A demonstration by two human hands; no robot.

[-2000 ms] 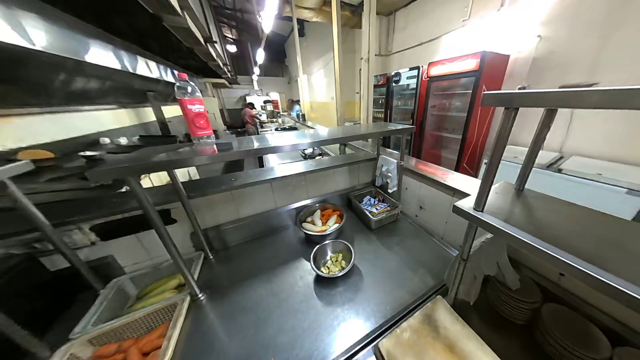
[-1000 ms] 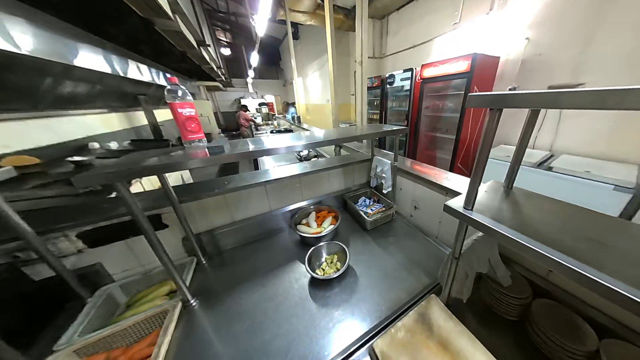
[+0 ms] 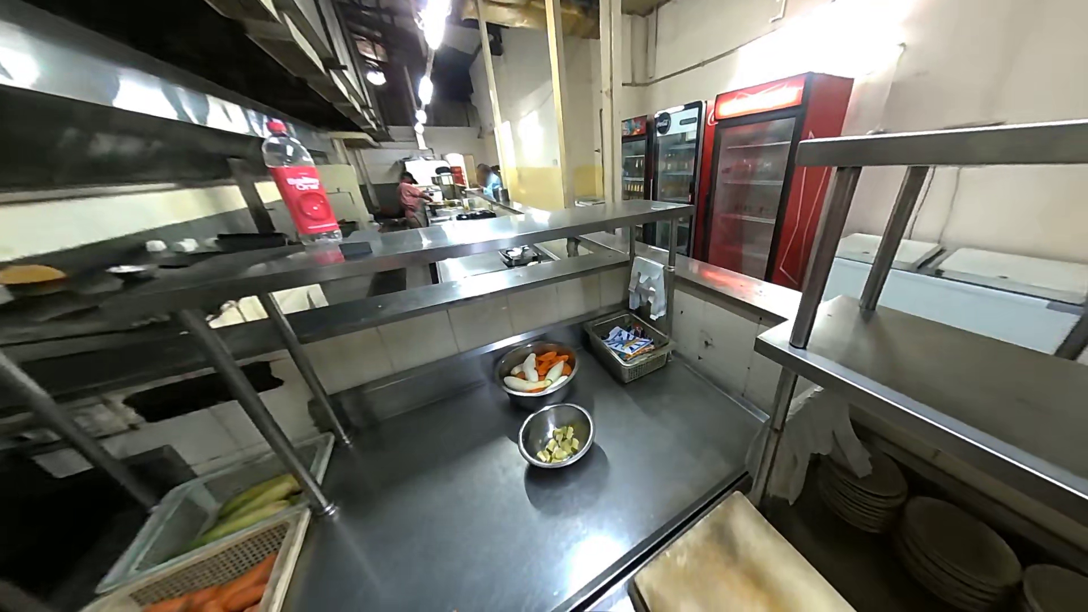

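Neither of my hands is in view. On the stainless steel counter a small steel bowl holds pale green vegetable chunks. Just behind it, a larger steel bowl holds peeled white vegetables and orange carrot pieces. To its right sits a basket of small packets. At the lower left, a plastic crate contains long green vegetables, and a woven-looking basket in front of it contains carrots. A worn cutting board lies at the bottom right edge.
A steel shelf spans above the counter's back, with a red-labelled plastic bottle on it. Another steel rack stands at right over stacked plates. Red-framed fridges and a distant person are beyond.
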